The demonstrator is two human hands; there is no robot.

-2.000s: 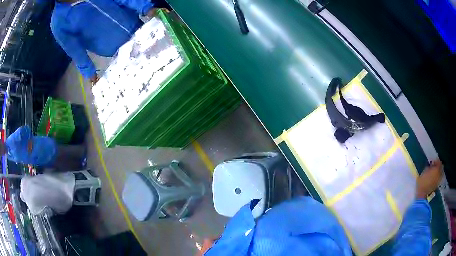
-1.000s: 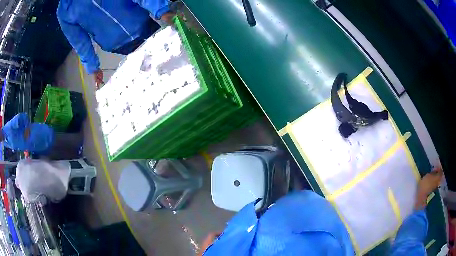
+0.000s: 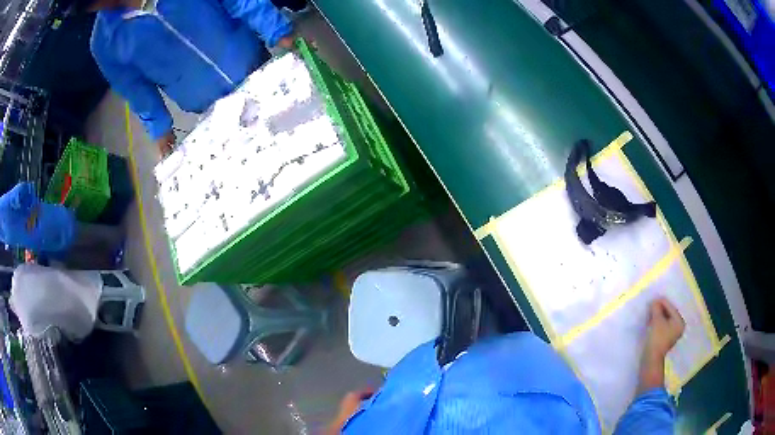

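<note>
A white paper work area [image 3: 586, 280] framed with yellow tape lies on the dark green bench top. A black curved object, perhaps a strap or holder, [image 3: 596, 204] lies on its upper part. My right hand [image 3: 664, 327] is over the lower part of the paper, its fingers curled; whether it pinches something small cannot be seen. My left hand [image 3: 350, 410] is small and partly hidden at the bottom edge, beside my blue smock; its fingers do not show clearly.
A stack of green crates [image 3: 374, 161] with a white, dark-specked top stands left of the bench, a person in blue [image 3: 183, 59] behind it. Stools [image 3: 395, 316] stand below it. A seated person [image 3: 34, 225] and a smaller green crate [image 3: 81, 180] are far left. A dark tool [image 3: 432, 32] lies up the bench.
My right hand has moved left from the bench's right edge onto the taped paper. The crate stack has shifted slightly right and down in view, the person in blue still holding it.
</note>
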